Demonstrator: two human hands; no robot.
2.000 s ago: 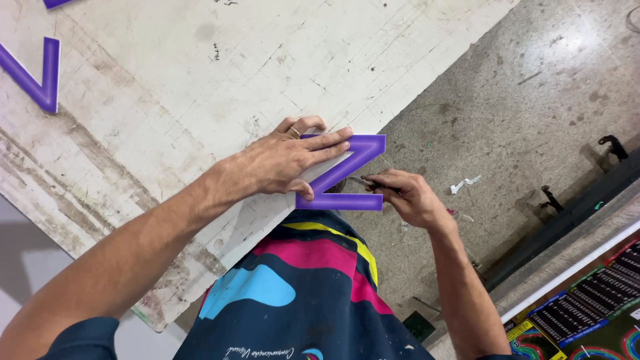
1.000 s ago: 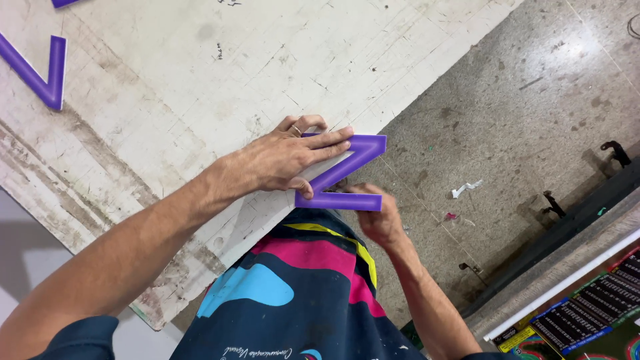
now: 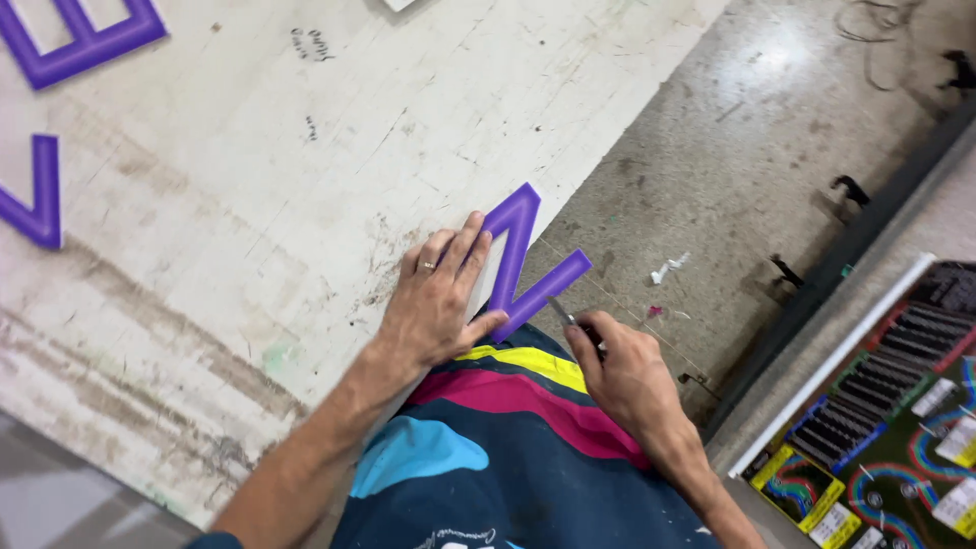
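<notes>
A purple zigzag letter piece (image 3: pixel 521 236) with pale edges lies at the corner of the white worktable (image 3: pixel 252 191), one arm of it jutting past the edge over the floor. My left hand (image 3: pixel 442 297), a ring on one finger, presses it down, fingers along its upper bar and thumb at its lower corner. My right hand (image 3: pixel 621 362) is closed around a craft knife (image 3: pixel 562 311), its blade pointing up and left beside the jutting arm. Part of the knife's handle is hidden in my fingers.
Two more purple letter pieces (image 3: pixel 99 46) (image 3: pixel 47 191) lie at the table's left. Small white scraps (image 3: pixel 669 268) lie on the speckled floor (image 3: pixel 686 168). A dark rail with black brackets (image 3: pixel 850 189) and a colourful printed panel (image 3: pixel 877 427) stand at the right.
The zigzag piece has been turned counterclockwise, my left hand still on it. My right hand has come out from behind the piece, showing the knife blade.
</notes>
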